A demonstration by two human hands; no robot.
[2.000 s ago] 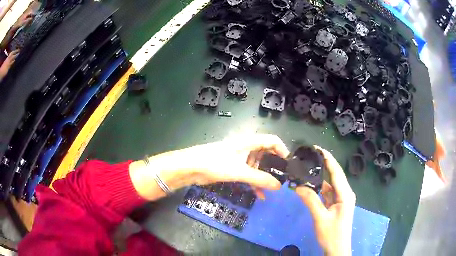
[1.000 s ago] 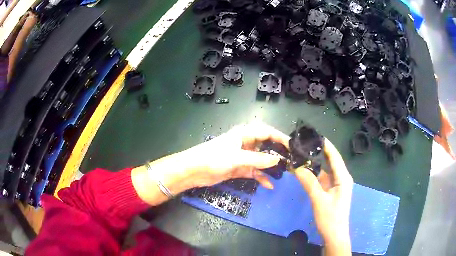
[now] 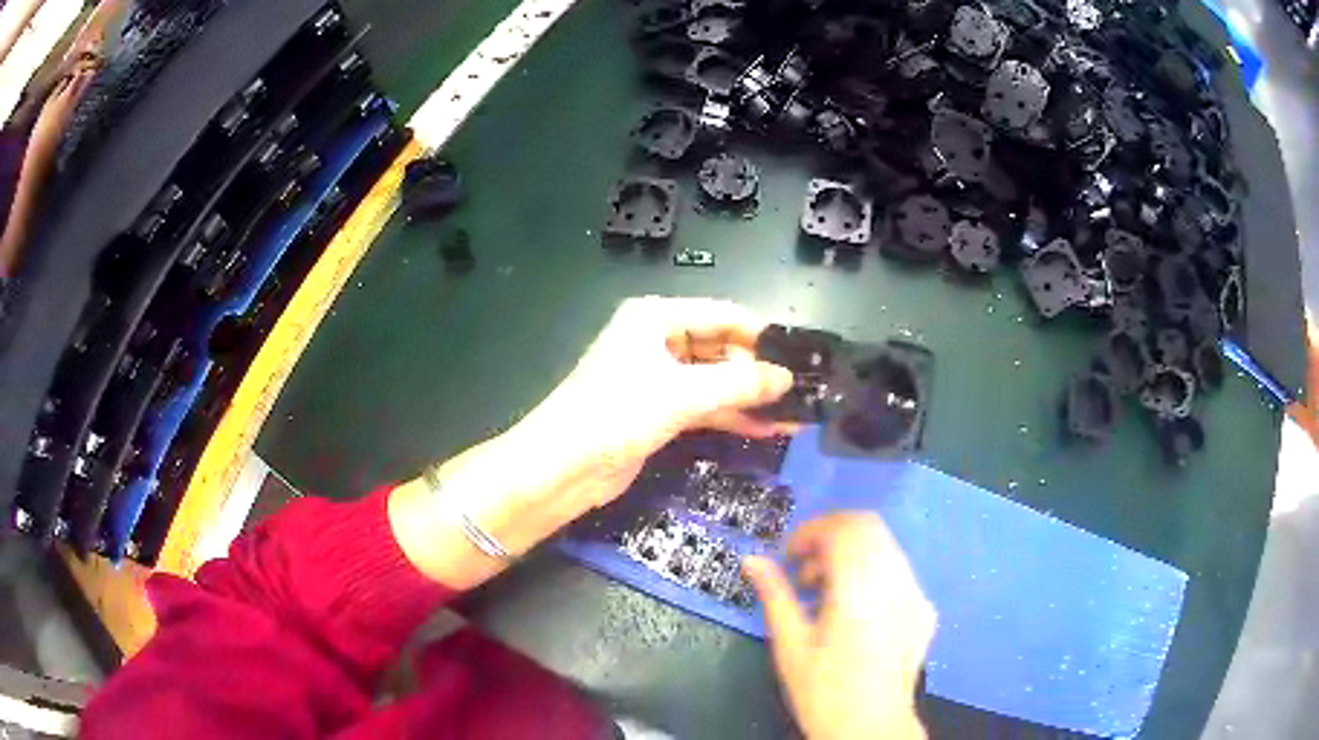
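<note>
My left hand (image 3: 651,398) holds joined black plastic housings (image 3: 882,401) by their left end, above the blue board. The round opening of the right-hand unit shows. My right hand (image 3: 854,629) is over the blue board (image 3: 1034,593), with thumb and forefinger apart beside the right end of the rows of small black-and-silver contact sub-assemblies (image 3: 673,561). I see nothing between those fingertips; the curled fingers hide the palm. My left wrist and hand partly cover the rows.
A large pile of black housings (image 3: 962,145) lies at the back right. A few housings (image 3: 641,213) and a small part (image 3: 694,259) lie in front of it. Stacked trays of assemblies (image 3: 217,246) stand left, beyond a yellow edge (image 3: 311,311). Another person's arm shows top left.
My right hand has let go of the joined housings and moved down to the blue board beside the small parts. My left hand still holds the housings, now slightly higher and turned more level.
</note>
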